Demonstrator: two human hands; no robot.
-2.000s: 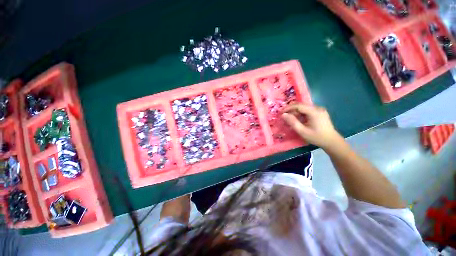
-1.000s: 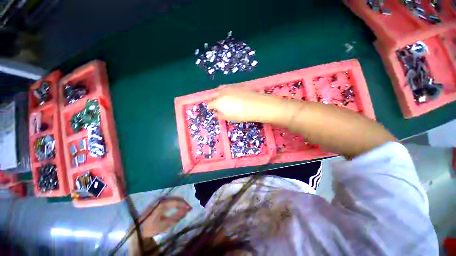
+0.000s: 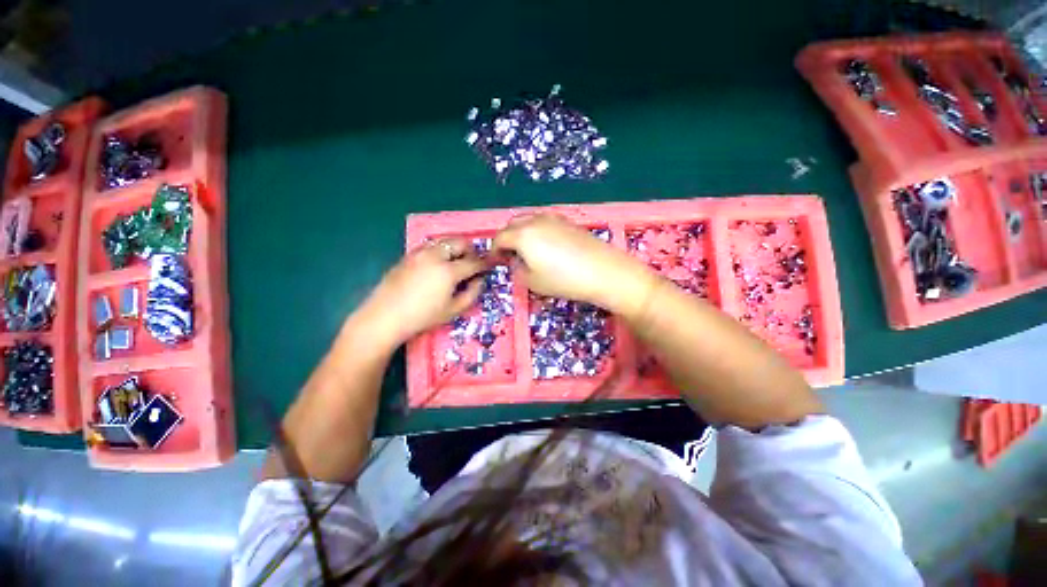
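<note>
A pink-red sorting tray (image 3: 626,209) with four compartments in a row lies in front of me. Small silvery components (image 3: 571,341) fill the two left compartments densely; tiny dark parts (image 3: 772,275) are scattered in the two right ones. My left hand (image 3: 434,287) is over the far part of the leftmost compartment, fingers bent. My right hand (image 3: 553,258) is close beside it, over the divider between the two left compartments, fingertips pointing left. The fingertips of both hands nearly meet among the components; whether they pinch a part cannot be told.
A loose component pile (image 3: 540,140) lies on the green mat (image 3: 333,149) beyond the tray. Left side trays (image 3: 215,344) hold green boards (image 3: 149,226), square modules and striped parts. Right side trays (image 3: 878,218) hold larger metallic parts. A tiny pale piece (image 3: 800,169) lies on the mat.
My right hand moved left from the rightmost compartment to the left end of the tray. My left hand came up from below the bench edge to the leftmost compartment. The view shifted.
</note>
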